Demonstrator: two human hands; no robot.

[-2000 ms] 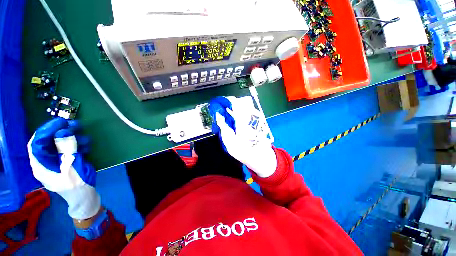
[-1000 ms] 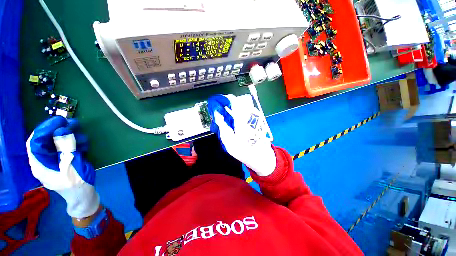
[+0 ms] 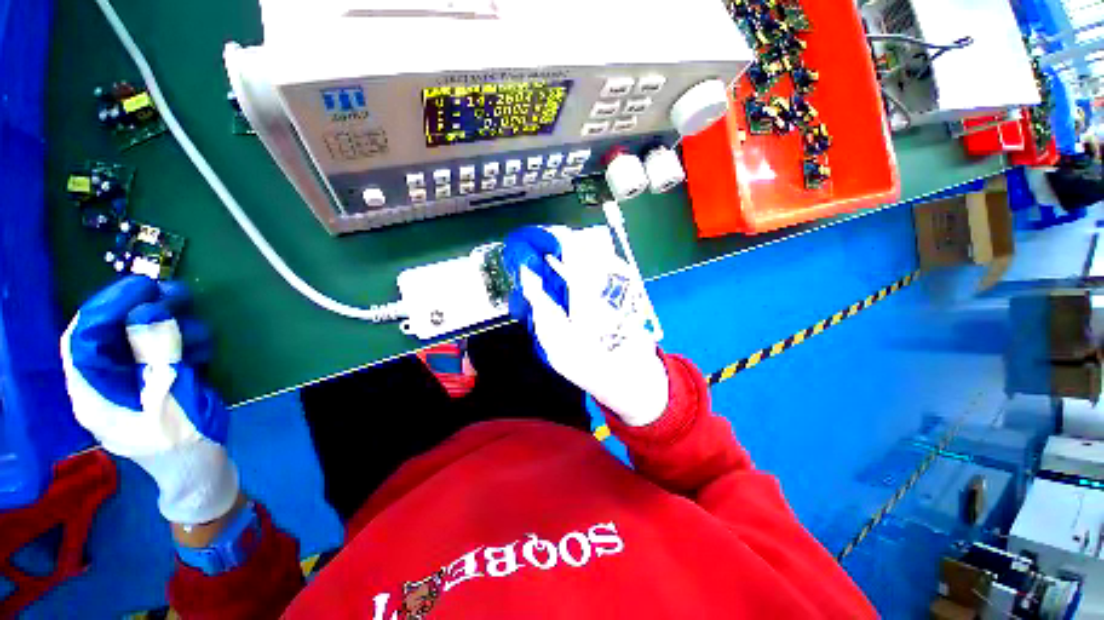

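Note:
My right hand (image 3: 575,313), in a white glove with blue fingers, holds a small green charger circuit board (image 3: 496,274) at the white power strip (image 3: 438,299). Its fingers cover most of the board. The thin white output test cable (image 3: 620,235) runs from the load's terminals (image 3: 643,173) down beside this hand; its plug end is hidden. My left hand (image 3: 151,373), gloved alike, is over the bench edge at the left with curled fingers; I cannot tell whether it holds anything. The DC electronic load (image 3: 400,164) stands behind the strip with yellow digits lit.
Loose circuit boards (image 3: 148,251) lie on the green mat at the left, beside the curving white power cord (image 3: 224,200). A blue tray (image 3: 22,267) stands at the left edge. A red-orange tray (image 3: 787,218) holding heaped boards is right of the load.
The digits on the load's screen have changed. Both hands stay nearly in place; the view has shifted very slightly.

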